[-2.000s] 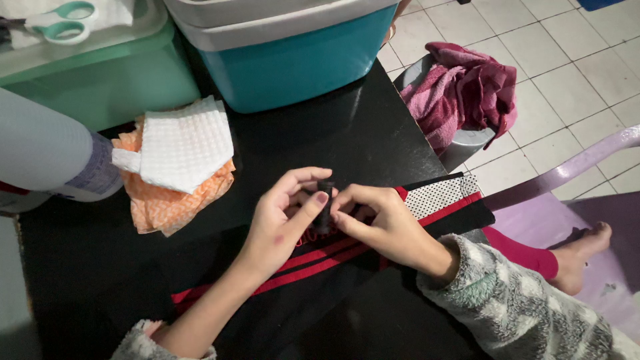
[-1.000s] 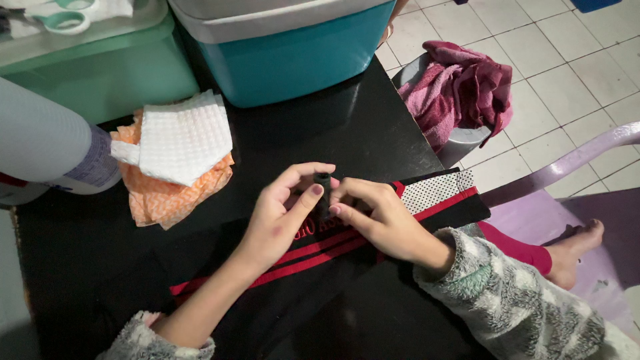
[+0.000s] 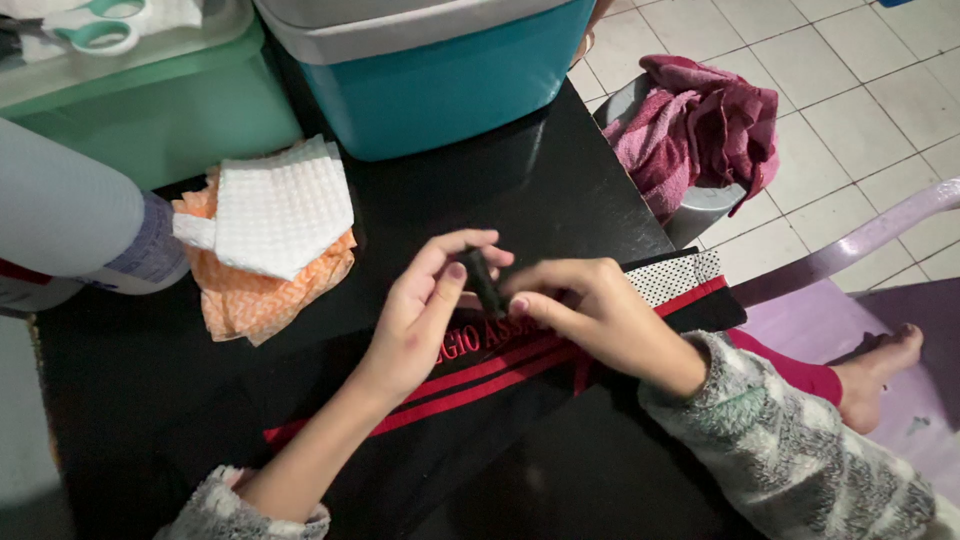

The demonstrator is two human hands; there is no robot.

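My left hand [image 3: 424,311] holds a small dark cylinder, perhaps a thread spool [image 3: 484,283], between thumb and fingers. Close on its right is my right hand [image 3: 592,311], thumb and index finger bent near the cylinder's lower end; blur hides whether it pinches a thread. Beneath both hands lies a black cloth garment with red stripes [image 3: 480,382], red lettering and a white dotted panel [image 3: 667,289] at its right end.
A teal bin [image 3: 442,94] and a green container [image 3: 165,112] with scissors [image 3: 101,34] on top stand at the back. Folded white cloth [image 3: 281,210] lies on orange cloth [image 3: 262,307] beside a paper roll [image 3: 60,202]. Right of the black table [image 3: 465,187] are a bucket with pink towels [image 3: 697,135] and a lilac chair [image 3: 862,240].
The dark cylinder, nearly upright before, now tilts with its top to the left. The fingers of my left hand are more spread, and my right hand's fingers have shifted beside it.
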